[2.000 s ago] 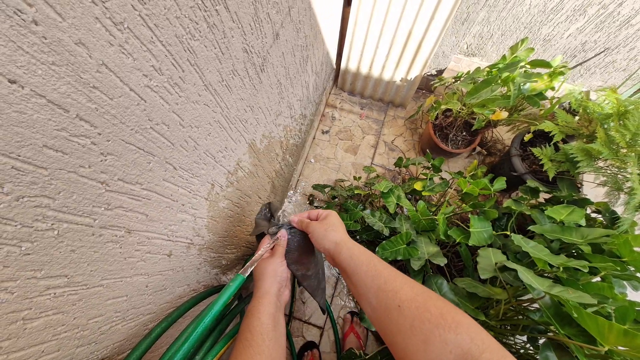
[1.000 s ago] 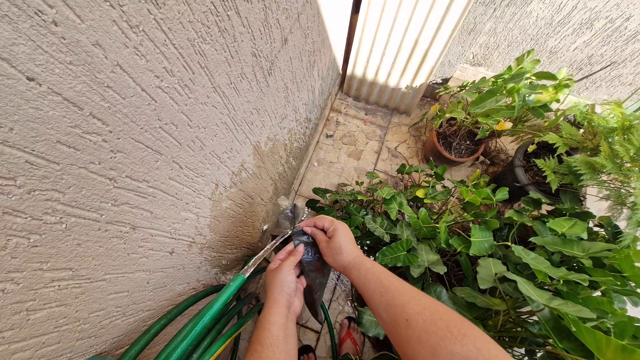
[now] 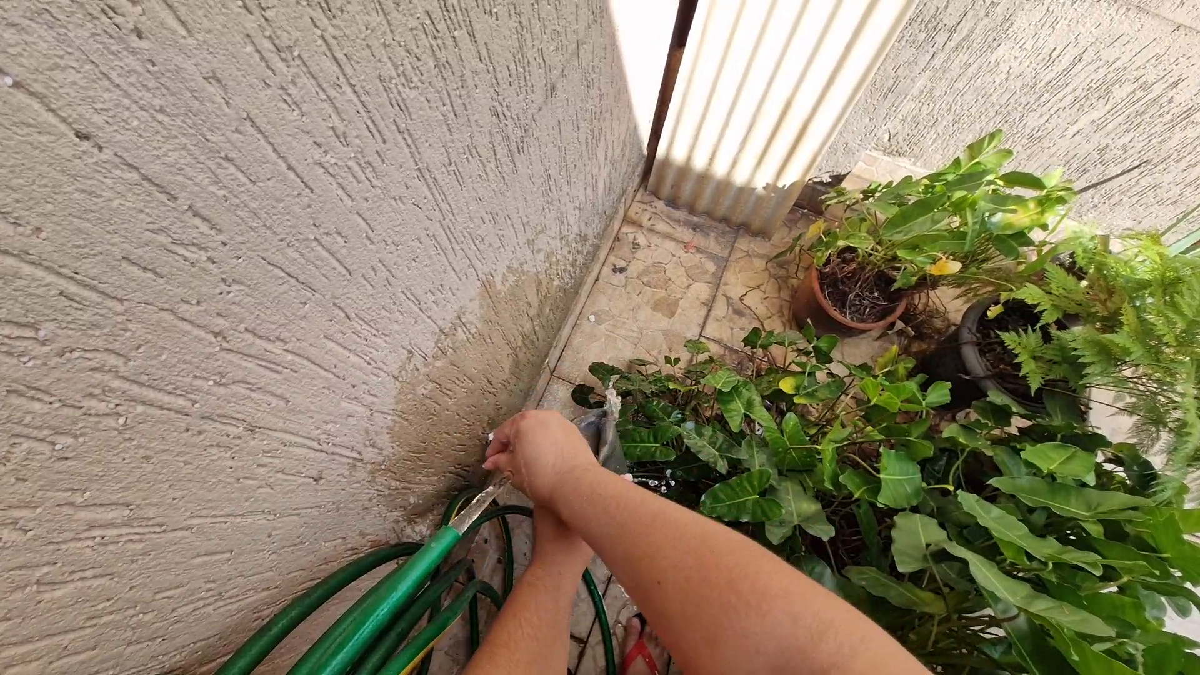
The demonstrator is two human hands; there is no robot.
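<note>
Water runs from the end of a green garden hose [image 3: 398, 586] onto my hands, low beside the wall. My right hand [image 3: 544, 455] is crossed over my left wrist, its fingertips bent toward the wall in the stream; what they hold is hidden. Most of my left hand lies behind the right one, with only its wrist and forearm [image 3: 555, 544] in sight. A wet dark grey cloth [image 3: 605, 441] shows just to the right of my hands, with water splashing off it; the hand that holds it cannot be made out.
A rough plastered wall [image 3: 281, 281] with a wet patch rises at the left. Leafy plants [image 3: 797, 469] crowd the right, with a terracotta pot [image 3: 834, 305] and a dark pot [image 3: 984, 356] behind. A corrugated panel [image 3: 750, 122] stands on the tiled floor [image 3: 656, 281]. Hose coils lie below.
My right hand has moved left across my left hand, toward the wall. The dark cloth, earlier hanging below both hands, now shows to their right.
</note>
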